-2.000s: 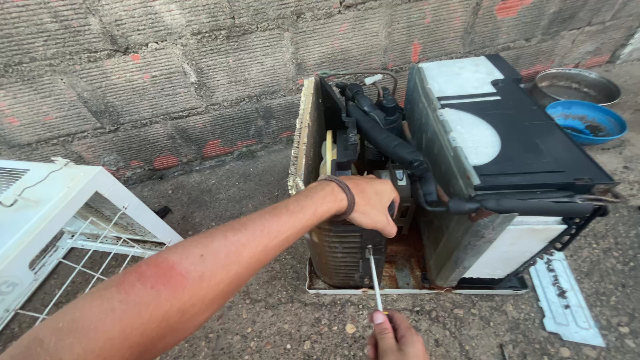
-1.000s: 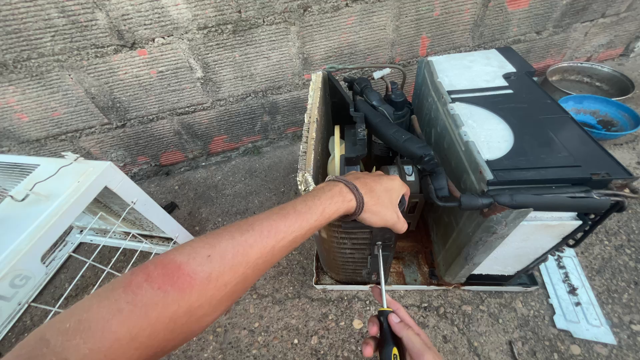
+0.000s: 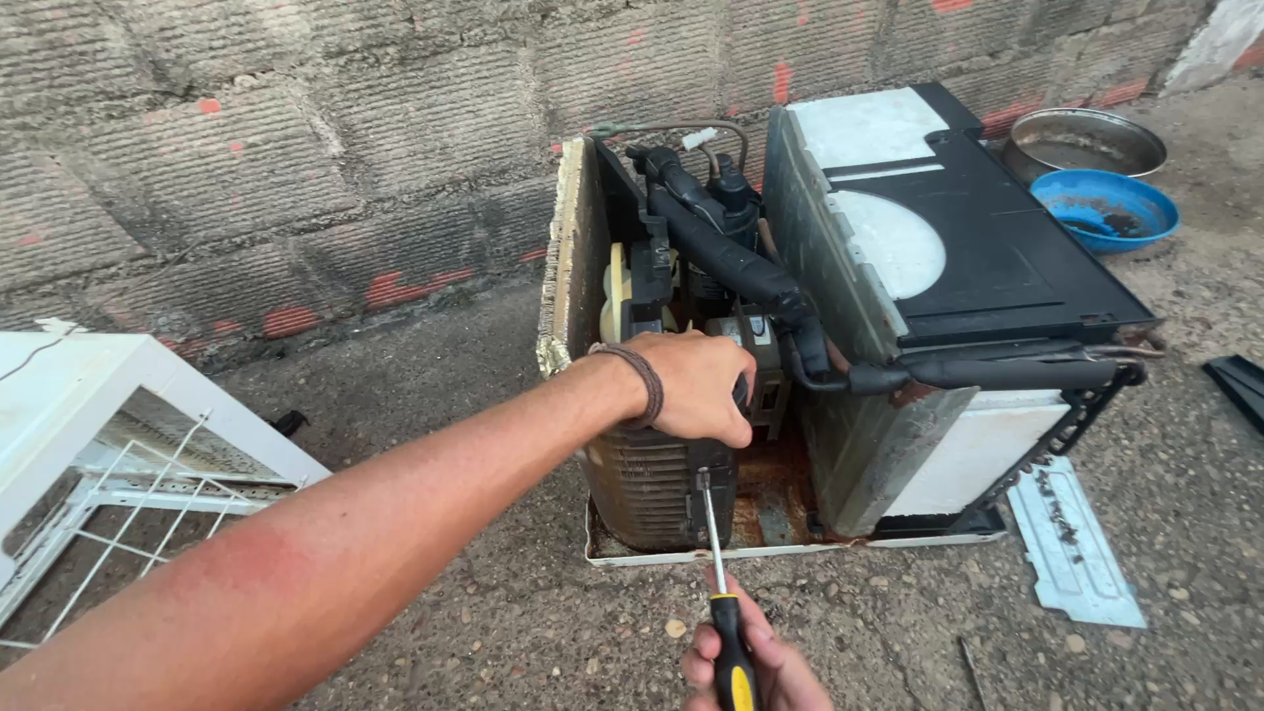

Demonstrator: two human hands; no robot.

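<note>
An opened window air conditioner stands on a rusty metal base pan [image 3: 790, 543]. My left hand [image 3: 696, 385], with a braided band at the wrist, is closed over the upper edge of the ribbed black plastic housing [image 3: 642, 484] at the unit's near left; a dark piece shows by its fingers. My right hand [image 3: 755, 652] holds a screwdriver [image 3: 729, 632] by its black and yellow handle, shaft pointing up. The screwdriver's tip meets the housing's near side just below my left hand. Foam-covered pipes [image 3: 731, 252] and a motor [image 3: 760, 365] lie behind the left hand.
A white casing with a wire grid [image 3: 237, 430] is at the left. The black-and-white side block [image 3: 997, 237] fills the unit's right. A metal pan [image 3: 1086, 143], a blue bowl [image 3: 1106, 207], a flat metal plate [image 3: 1076, 543] and a dark strip [image 3: 1239, 390] lie to the right. A brick wall [image 3: 395, 148] runs behind.
The screwdriver's black and yellow handle has come into view since the oldest frame. The left hand remains on the housing, and the screwdriver's tip stays at its near side.
</note>
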